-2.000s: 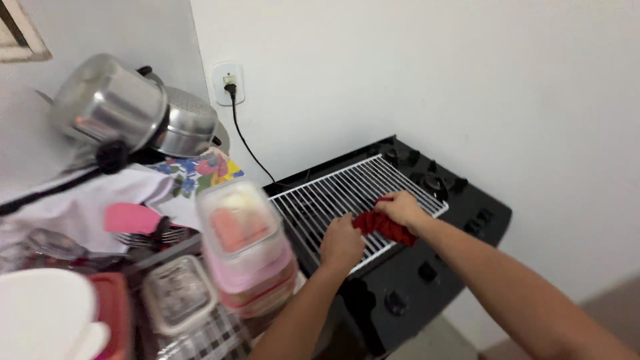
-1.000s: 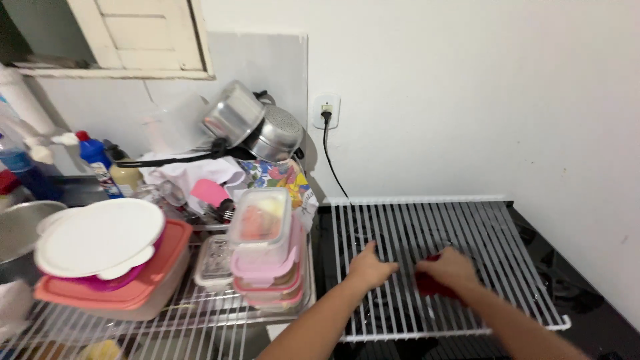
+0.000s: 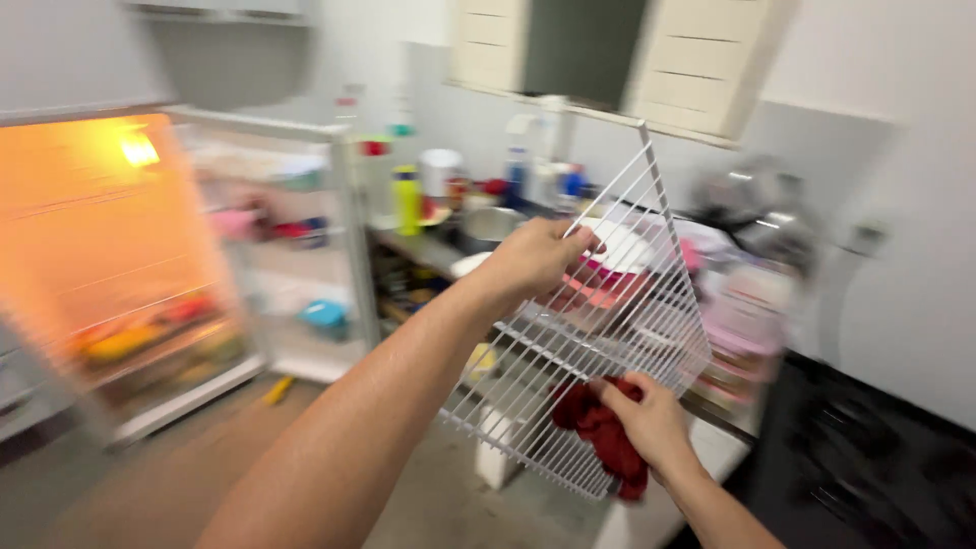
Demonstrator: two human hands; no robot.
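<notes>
A white wire refrigerator shelf is held up and tilted in the middle of the view. My left hand grips its wires near the upper left edge, with some fingers behind them. Lower down on the right, my right hand holds a crumpled dark red cloth against the shelf. Whether the right fingers also grip the wires cannot be told.
At the left an open refrigerator glows orange inside, its door shelves holding items. Behind the wire shelf, a counter carries stacked food containers, bottles and pots. A black cooktop lies at the lower right.
The wire shelf lay on the black cooktop and is now lifted off it, tilted in the air. The view has swung left, bringing the open refrigerator in.
</notes>
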